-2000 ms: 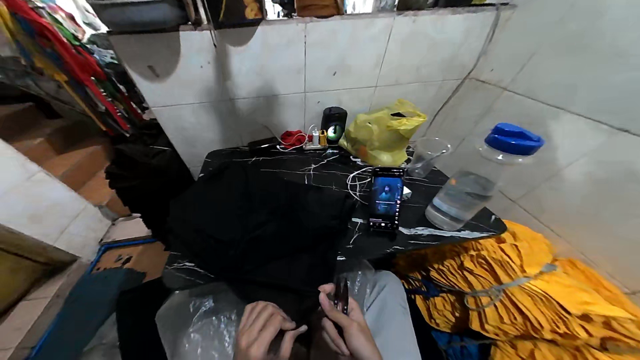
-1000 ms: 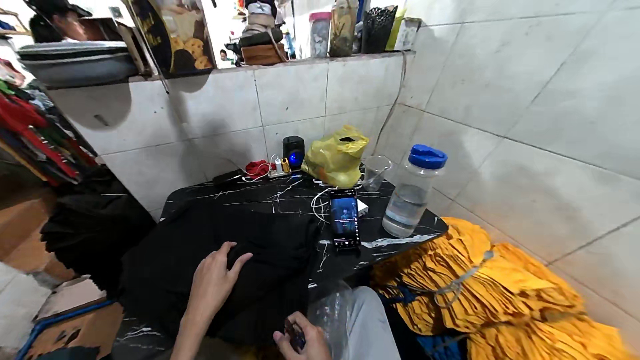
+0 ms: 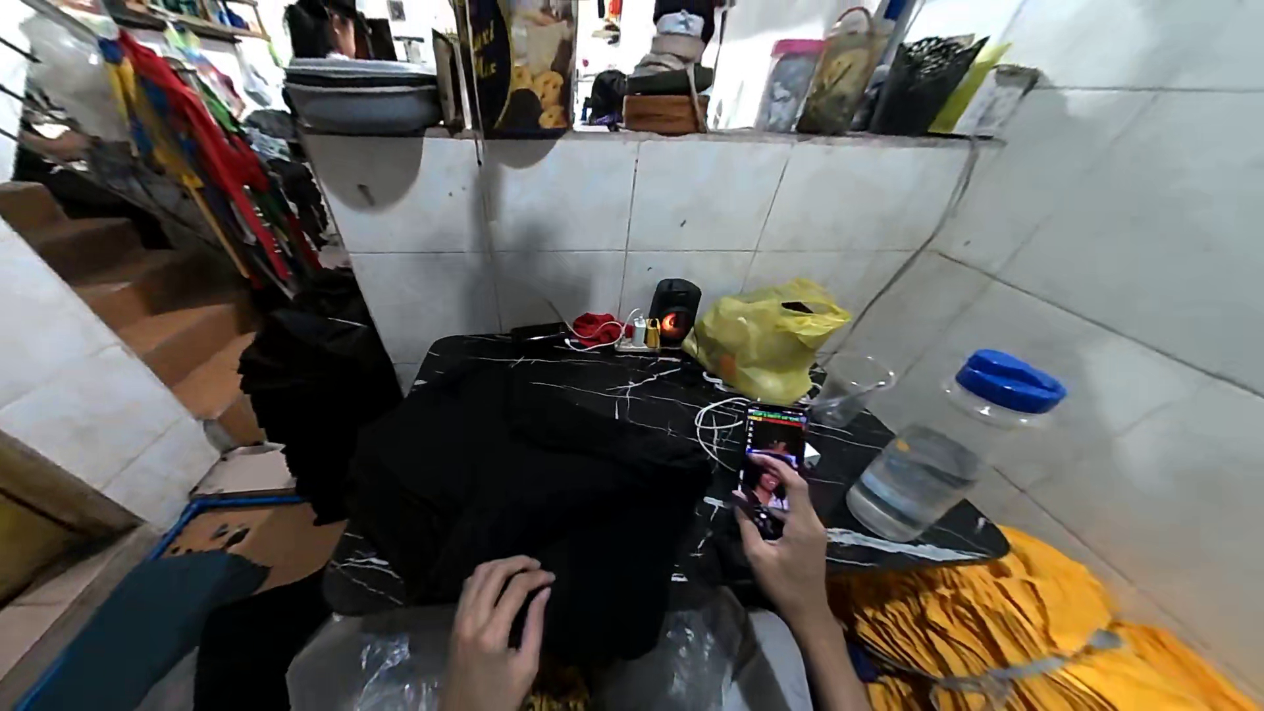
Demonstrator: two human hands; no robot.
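Note:
My left hand (image 3: 499,627) rests at the near edge of the black cloth (image 3: 533,484), fingers apart and slightly curled, holding nothing that I can see. My right hand (image 3: 785,538) is over the lower part of a smartphone (image 3: 777,434) with a lit screen, one fingertip at the screen. A small dark object shows between its thumb and fingers; its kind and how it is held are unclear. The phone leans upright on the black marble-patterned table (image 3: 652,380), and a white cable (image 3: 713,430) lies beside it.
Behind the phone are a yellow plastic bag (image 3: 765,336), a clear cup (image 3: 851,387) and a small black speaker (image 3: 674,311). A water bottle with a blue lid (image 3: 923,469) stands right. Bundled orange cloth (image 3: 968,632) lies below it. Clear plastic (image 3: 681,642) covers my lap.
My right hand has moved from my lap up to the phone, and the picture on its screen is different. My left hand has drawn back from the middle of the black cloth to its near edge.

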